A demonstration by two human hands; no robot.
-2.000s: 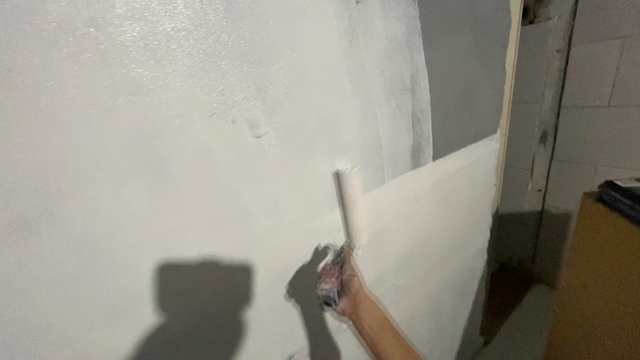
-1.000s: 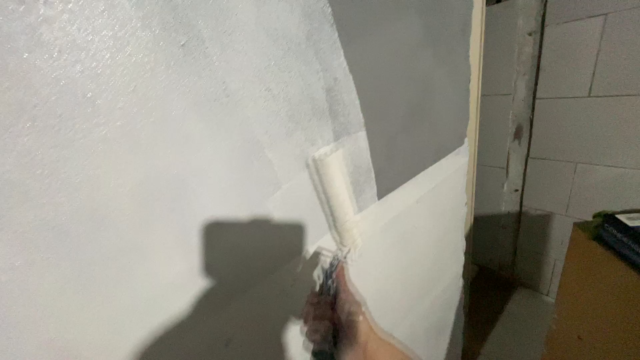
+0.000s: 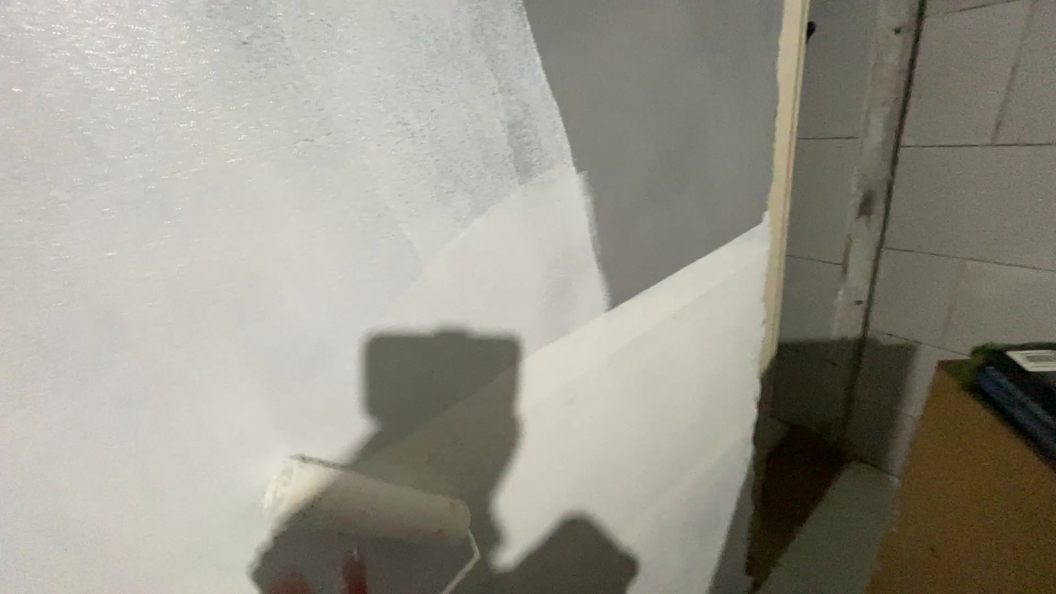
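Observation:
A paint roller [image 3: 371, 499] with a whitish sleeve lies slantwise against the large wall panel [image 3: 206, 330] at the lower left of the head view. Its wire frame runs down past the bottom edge, so the handle is hidden. Blurred reddish fingertips of my right hand [image 3: 355, 569] show just under the sleeve, and most of that hand is out of view; it holds the roller. Fresh white paint covers the left and lower parts of the panel, beside a grey area [image 3: 660, 140] at the upper right. My left hand is not in view.
A pale edge strip [image 3: 784, 181] borders the panel on the right. Beyond it stand a block wall [image 3: 973, 198] and a vertical post [image 3: 870, 190]. At the lower right is a brown box-like object [image 3: 965, 495] with a dark item [image 3: 1019, 396] on top. Shadows fall across the panel.
The roller and my right hand have moved down and left along the panel, and the roller has turned from near upright to slanting sideways. White now covers more beside the grey area.

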